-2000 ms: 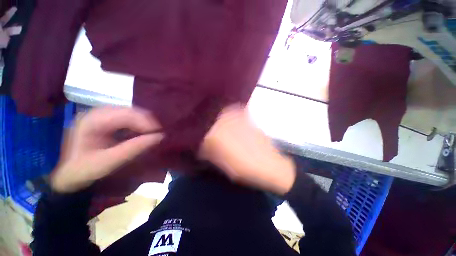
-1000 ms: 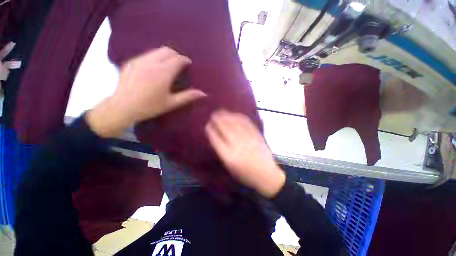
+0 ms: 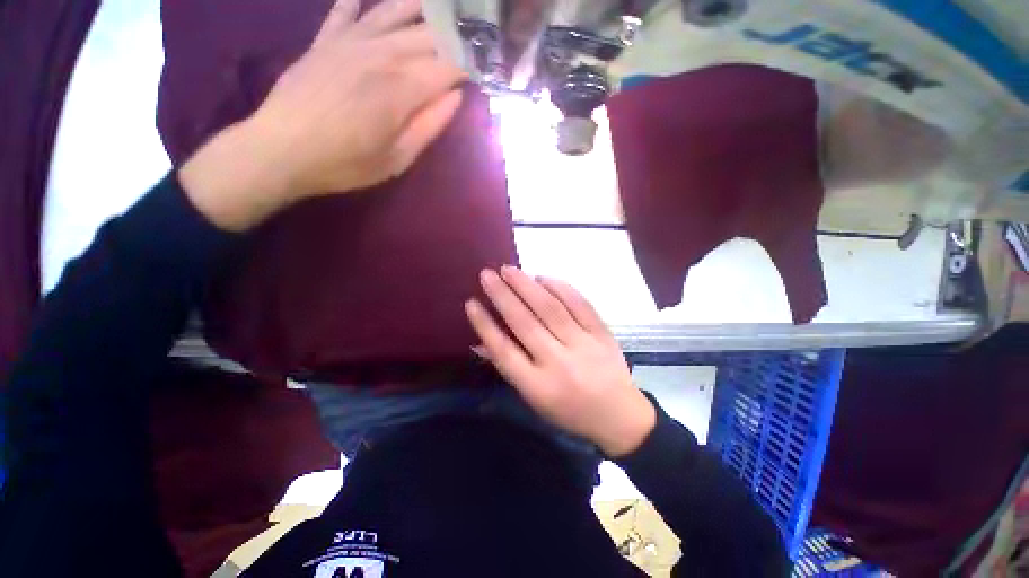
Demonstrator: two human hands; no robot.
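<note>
A large maroon garment panel (image 3: 372, 271) lies on the white table, its straight right edge lined up with the lit needle area of the sewing machine (image 3: 835, 68). My left hand (image 3: 350, 107) rests on the panel just left of the needle area, palm down, thumb apart from the fingers. My right hand (image 3: 553, 344) lies on the panel's right edge near the table front; whether its fingertips pinch the cloth is unclear. The needle tip is hidden in glare. A dark round knob with a grey tip (image 3: 577, 127) is right of the needle.
A small maroon cut panel (image 3: 728, 169) with two legs lies right of the needle. A grey table edge (image 3: 790, 338) runs across the front. A blue crate (image 3: 773, 435) stands below it. Maroon cloth (image 3: 925, 446) is at the lower right, and a metal bracket (image 3: 959, 265) at the table's right end.
The panel's edge has come to the needle area. My left hand has moved up from the panel's middle beside the needle. My right hand has come onto the panel's right edge.
</note>
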